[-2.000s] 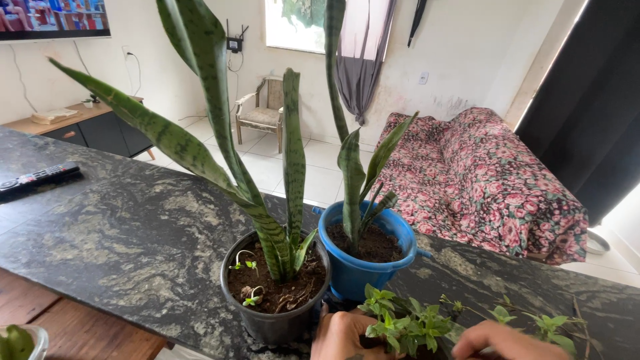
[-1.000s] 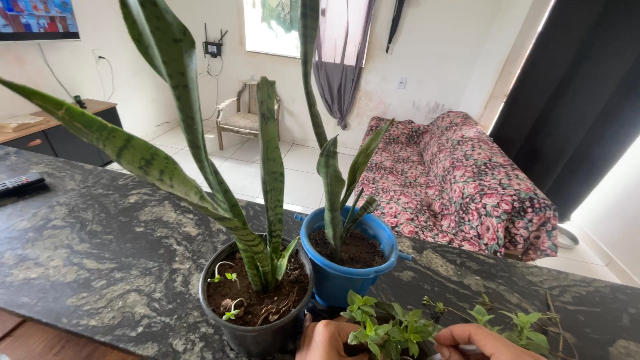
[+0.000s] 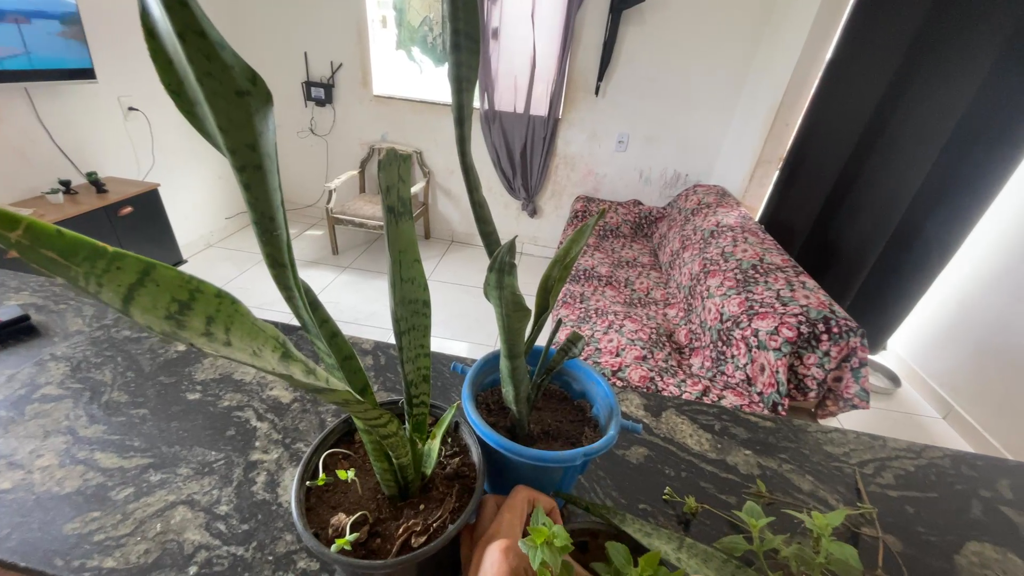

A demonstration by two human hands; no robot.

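Note:
My left hand (image 3: 502,534) is at the bottom edge, between the black plastic pot (image 3: 388,560) and a dark pot (image 3: 588,538) partly seen behind green leafy sprigs (image 3: 546,544). Its fingers are bent; leaves and the frame edge hide whether it grips that pot's rim. My right hand is out of view. The black pot holds a tall snake plant (image 3: 408,320), soil and small drooping seedlings. Behind it on the right, a blue plastic pot (image 3: 528,464) holds another snake plant (image 3: 512,328). A mottled long leaf (image 3: 656,536) slants over the dark pot.
The pots stand on a dark stone countertop (image 3: 160,448). Leafy cuttings (image 3: 800,536) and thin stems lie at lower right. A black remote (image 3: 14,320) is at the left edge. Beyond are an armchair (image 3: 376,204), a flower-patterned covered sofa (image 3: 704,312) and a black curtain (image 3: 896,160).
My right hand, among the leafy sprigs in the earlier frames, has left the view. A dark pot and a slanting leaf now show beside my left hand.

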